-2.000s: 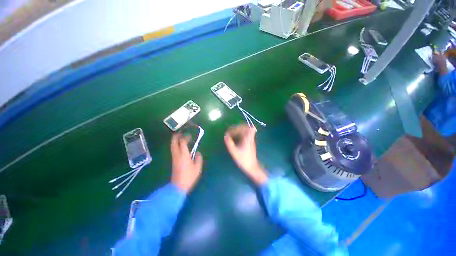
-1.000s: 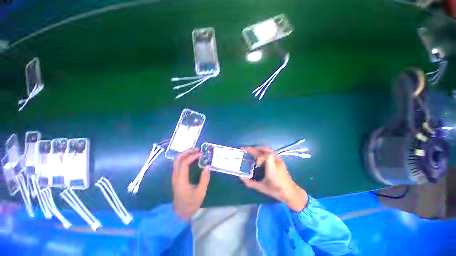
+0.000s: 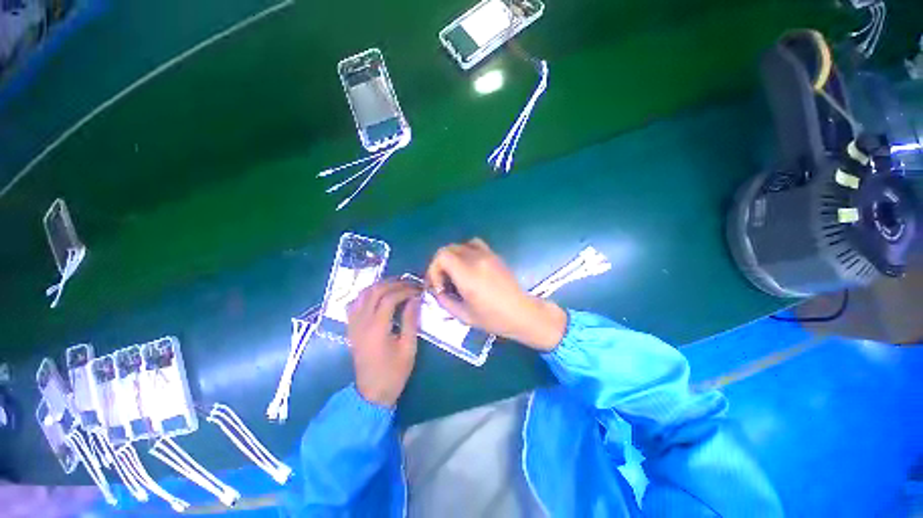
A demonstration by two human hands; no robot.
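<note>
A white-framed power bank unit (image 3: 445,326) lies tilted on the worktop in front of me, its bright cell showing and its white cables pointing right. My left hand (image 3: 385,329) is on its upper left end, fingers bent over the frame. My right hand (image 3: 481,288) is above the same end, fingertips pinched together; whether they hold something small is hidden. A second unit (image 3: 354,275) lies just left and behind, its white cables (image 3: 294,366) hanging down to the left.
Several waiting units (image 3: 167,390) stand close together at lower left, cables towards me. Spaced units (image 3: 372,99) lie on the green conveyor belt (image 3: 233,132) beyond. A dark grey tape dispenser (image 3: 800,228) with pale tabs stands at right, a cardboard box (image 3: 870,322) behind its base.
The held unit was gripped at both ends; now it lies slanted and my right hand has moved from its right end to its upper left end. Belt units appear shifted in view.
</note>
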